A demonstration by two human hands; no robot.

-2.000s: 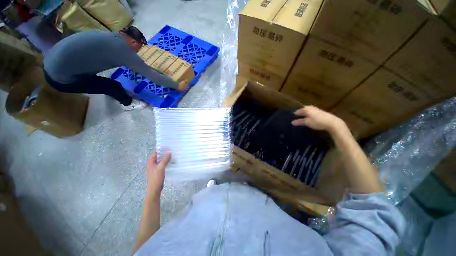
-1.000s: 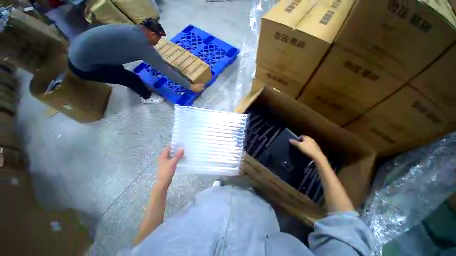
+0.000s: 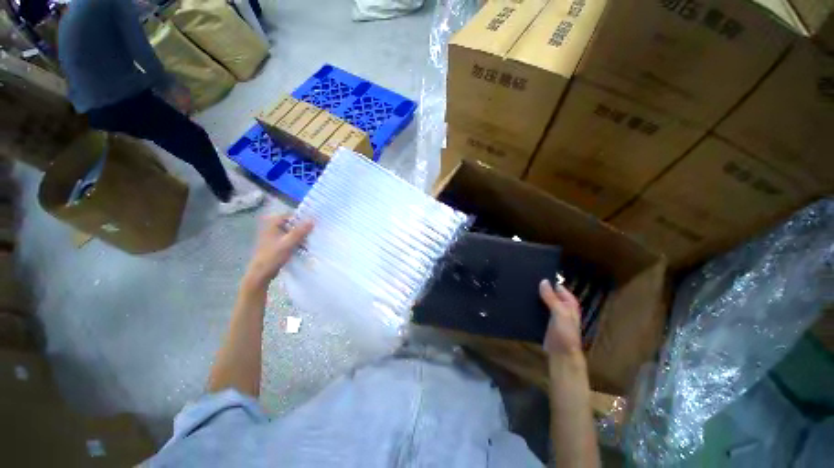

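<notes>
My left hand [image 3: 277, 247] grips the left edge of a clear-white ribbed air-column bag [image 3: 375, 233], held tilted in front of me. My right hand [image 3: 562, 320] grips the right end of a dark flat solar panel [image 3: 489, 285], its plain black face up. The panel's left end meets the bag's right edge; whether it is inside the bag cannot be told. Below and behind the panel stands the open carton of panels [image 3: 631, 306], with dark panel edges showing inside.
Stacked cartons [image 3: 640, 128] with black print rise behind the open carton. Stretch wrap [image 3: 722, 320] hangs at right. A blue pallet [image 3: 352, 96] holds small cartons [image 3: 311, 128] ahead. A person [image 3: 137, 91] stands at upper left beside an open carton [image 3: 128, 210]. Woven sacks [image 3: 219, 37] lie behind.
My right hand has lifted a panel out of the carton and brought its left end to the bag. The bag has tilted. The other person has straightened up and moved left from the pallet.
</notes>
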